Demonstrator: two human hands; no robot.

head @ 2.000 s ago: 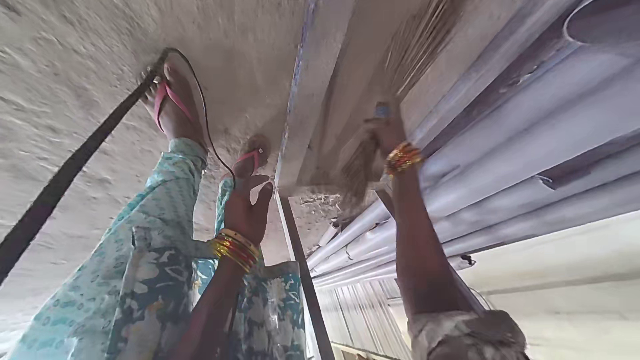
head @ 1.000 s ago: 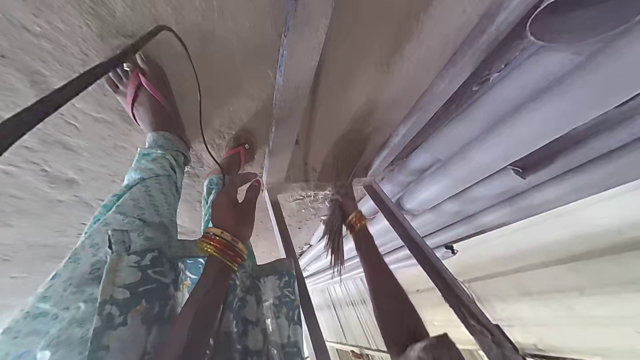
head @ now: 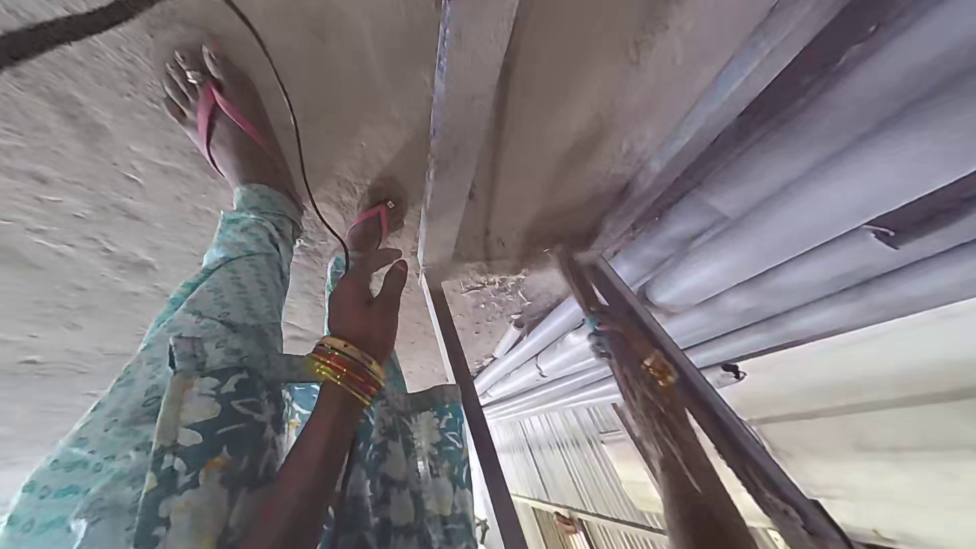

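My left hand (head: pixel 366 309) is at the lower centre, thumb and fingers apart, with gold, red and yellow bangles at its wrist. It holds nothing and is close to a thin black cable (head: pixel 293 126). My right hand (head: pixel 614 328), blurred, is shut on a brush-like broom (head: pixel 659 404), whose bristles lie along my forearm. That hand is beside a dark metal leg, below the end of a dusty channel-like surface (head: pixel 560 137) with raised edges. A gold bangle shows at the right wrist.
Long grey pipes (head: pixel 801 206) run along the right side. A narrow metal bar (head: pixel 473 412) slants down between my arms. My feet, in pink-strapped sandals (head: pixel 217 114), stand on rough ground at left. Debris (head: pixel 503 293) lies below the channel's end.
My right hand has moved down from over the channel-like surface to beyond its end, with the broom in it. The broom's bristles now point back along the forearm. My left hand stays empty.
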